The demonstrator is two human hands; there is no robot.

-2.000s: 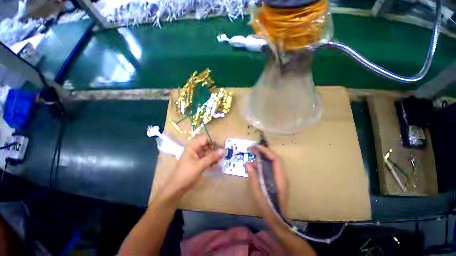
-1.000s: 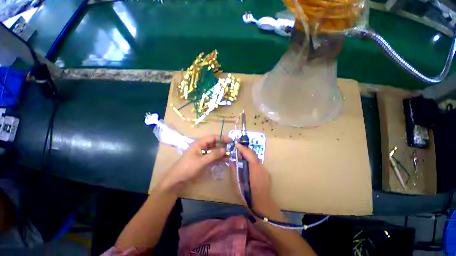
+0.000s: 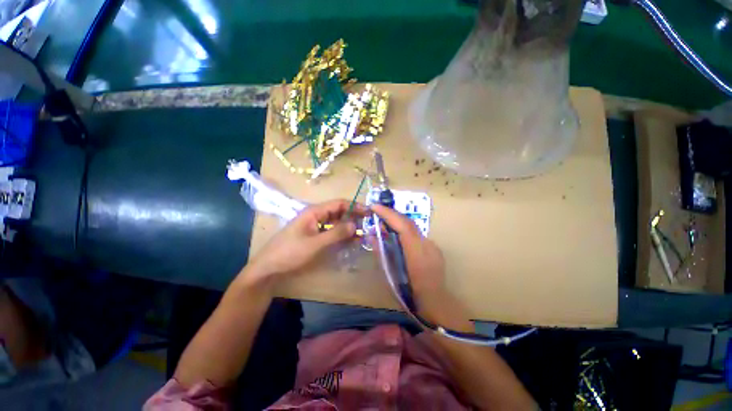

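Note:
My right hand (image 3: 408, 241) is closed around the black soldering iron (image 3: 395, 261), its tip pointing up and away from me over the cardboard. A pale line runs along the iron. My left hand (image 3: 325, 230) pinches a thin green wire (image 3: 355, 194) that stands up from the fingers, with a bit of gold showing at them. The white socket housing (image 3: 416, 207), with blue parts inside, lies between and beyond my hands, partly hidden by the right hand and iron. The left fingers are at its left edge; whether they touch it is unclear.
Brass strips with green wires (image 3: 325, 108) lie piled at the cardboard's (image 3: 530, 257) top left. A clear fume hood (image 3: 499, 120) stands over its top right. A white bagged cord (image 3: 269, 197) lies left. A side tray (image 3: 646, 181) with a pale-handled tool is right. A person's part shows lower left.
The iron has come upright from beside the housing, its tip now pointing away. The green wire has swung upright in my left hand. The view has shifted, so the bench sits higher in the picture.

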